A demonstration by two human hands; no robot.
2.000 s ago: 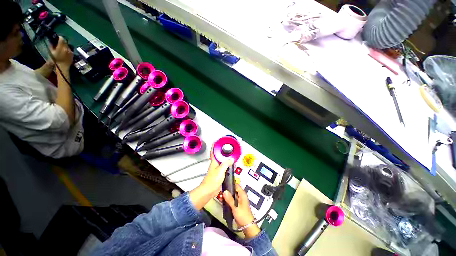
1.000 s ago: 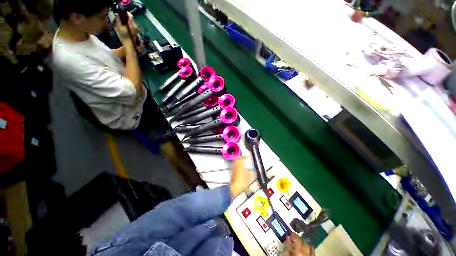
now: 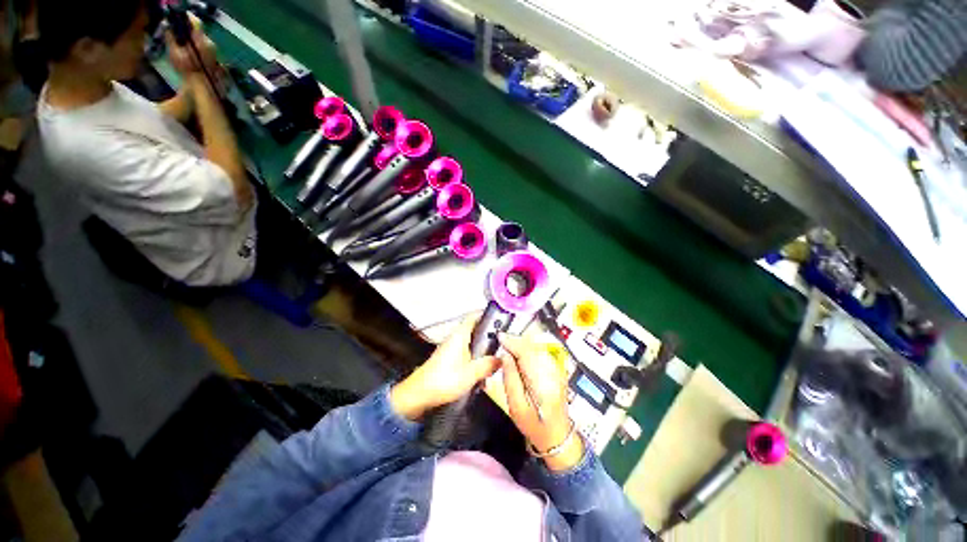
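Observation:
My left hand [image 3: 451, 373] is closed around the dark grey handle of a hair dryer [image 3: 519, 282], below its pink ring head. The head points up toward me and the handle runs down toward my lap. My right hand [image 3: 539, 390] has its fingertips at the handle's upper part, near the buttons; whether they grip it is unclear. The white test panel [image 3: 578, 345], with two displays and yellow discs, is partly hidden by my right hand. A dark-headed dryer [image 3: 510, 236] stands out just behind the pink head, its handle partly hidden.
A row of pink-headed dryers [image 3: 455, 200] lies left of the panel. One dryer [image 3: 766, 445] lies on the beige board [image 3: 679, 434] at right. The green belt [image 3: 615, 267] runs behind, under the white shelf [image 3: 679, 90]. A seated person [image 3: 143, 159] works at upper left.
The nearest pink-headed dryer has left the row and is now in my left hand. My right hand has come from the panel's lower edge to this dryer's handle. The camera view has shifted.

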